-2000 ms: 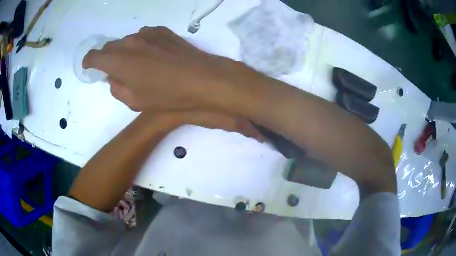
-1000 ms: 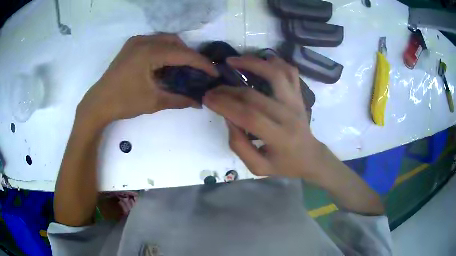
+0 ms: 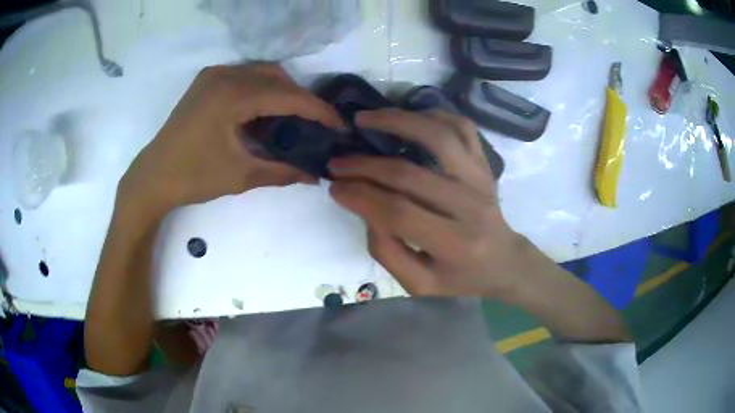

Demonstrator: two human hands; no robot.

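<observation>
My left hand [image 3: 218,141] is shut on a black plastic housing [image 3: 294,143], its fingers above and thumb below. My right hand [image 3: 439,193] lies against the right part of the same housing, its fingers spread along it and covering much of it. Other dark parts lie just behind and under my right hand and are partly hidden. Three dark grey housings [image 3: 508,109] lie in a staggered row at the upper right.
A white cloth [image 3: 282,24] lies at the top. A clear cup or lid [image 3: 39,168] is at left, a thin grey hose [image 3: 101,44] upper left. A yellow utility knife [image 3: 612,149], a red tool [image 3: 663,82] and a small brush-like tool [image 3: 718,137] lie at right.
My arms were crossed, with my left hand over the work and one hand at the cup; now both hands are together at the black housing. The view has shifted right. Since one second ago, little has moved.
</observation>
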